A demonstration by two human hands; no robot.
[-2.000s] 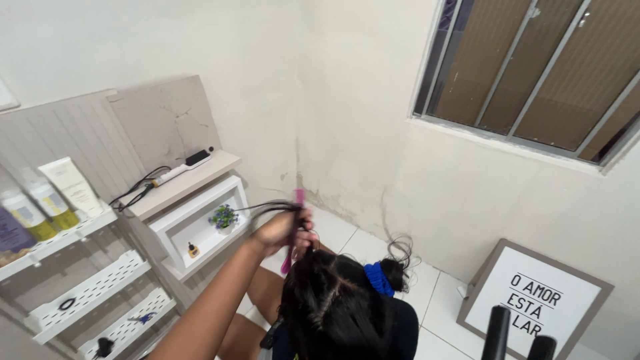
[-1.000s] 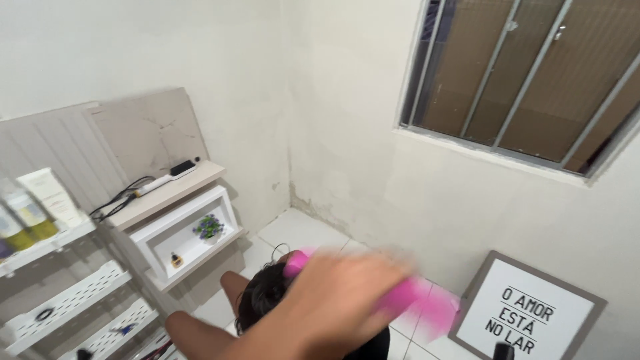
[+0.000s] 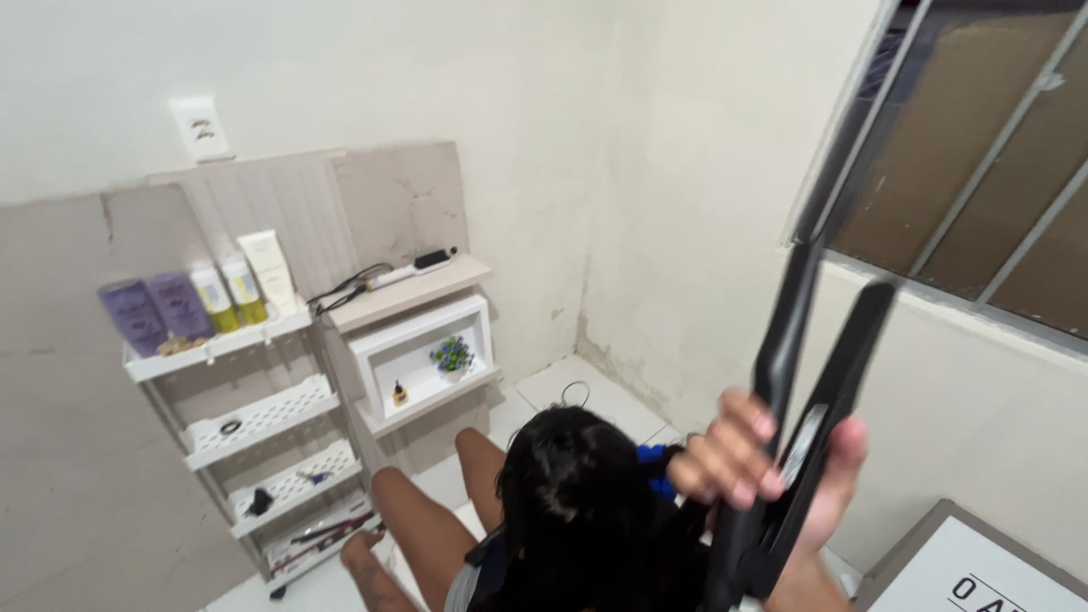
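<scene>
My right hand (image 3: 765, 480) grips a black flat iron (image 3: 820, 399) at the right, fingers round one arm and the thumb on the other. Its two arms stand apart and point upward, with no hair between them. Below and left of it is the dark-haired head (image 3: 565, 501) of a seated person, seen from above. A blue hair tie (image 3: 659, 472) holds hair beside my fingers. My left hand is out of view.
A white tiered shelf (image 3: 225, 344) with bottles, a tube and small hair tools stands left. Beside it, a wall shelf (image 3: 412, 293) bears a corded styling tool (image 3: 399, 276). A framed sign (image 3: 943, 561) is at lower right, below the window (image 3: 977, 170).
The flat iron, seen earlier only by its tips at the bottom edge, is now raised in my right hand. My other hand and the pink comb have left view. The view has shifted.
</scene>
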